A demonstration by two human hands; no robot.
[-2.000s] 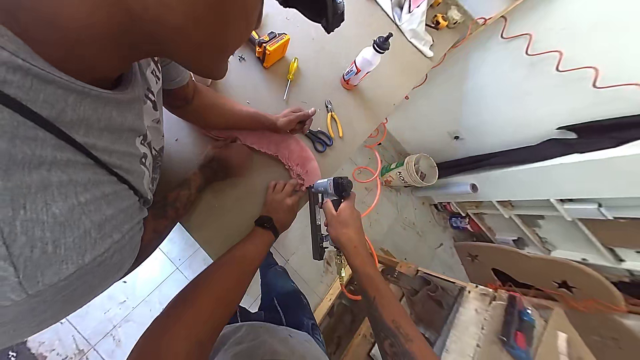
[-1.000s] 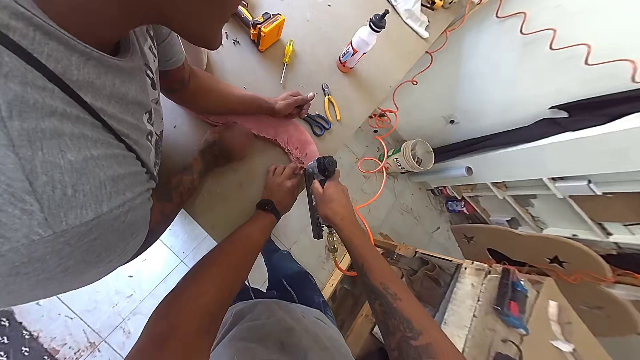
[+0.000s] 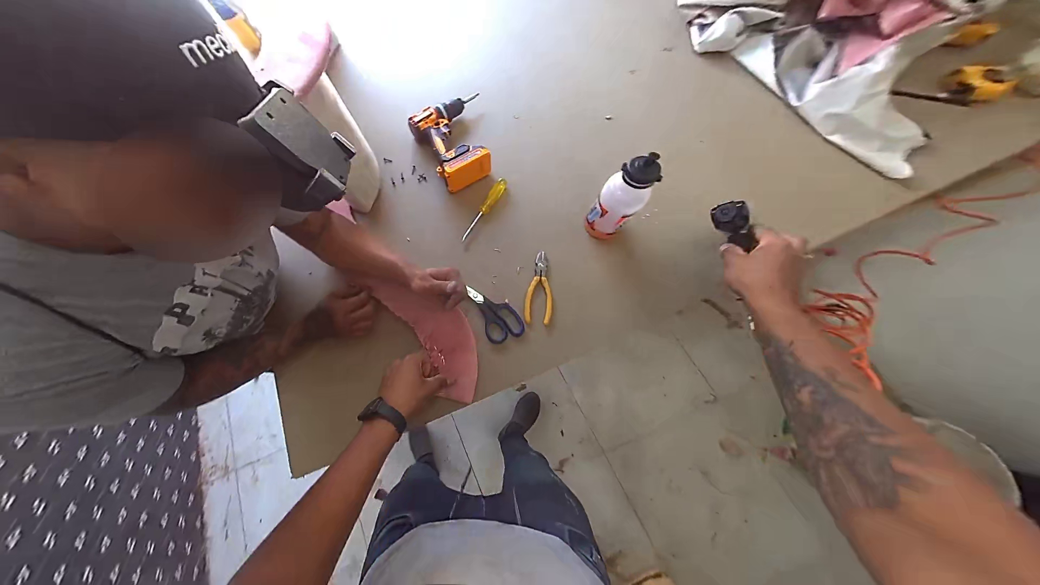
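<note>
My left hand [image 3: 413, 383], with a dark watch at its wrist, rests on the near end of a curved pink fabric-covered piece [image 3: 451, 345]; its fingertips touch the ragged inner edge. My right hand [image 3: 764, 264] is closed around the handle of a black air stapler [image 3: 733, 221] at the table's right edge. Only the tool's head shows well; my hand hides the rest. Dark-handled scissors [image 3: 497, 315] and yellow-handled cutting pliers [image 3: 539, 294] lie right of the pink piece. A co-worker's hand [image 3: 439, 286] touches its upper part.
A white bottle [image 3: 621, 199] stands on the table [image 3: 552, 89]. Beyond the scissors lie a yellow screwdriver [image 3: 486, 207], an orange cordless drill [image 3: 455, 146] and loose screws. White and pink cloth [image 3: 853, 97] covers the far right. A coiled orange hose [image 3: 849, 325] hangs beside my right arm.
My right hand has moved away to the right from the pink piece, carrying the stapler. My left hand stays at the piece's near end. The view has shifted.
</note>
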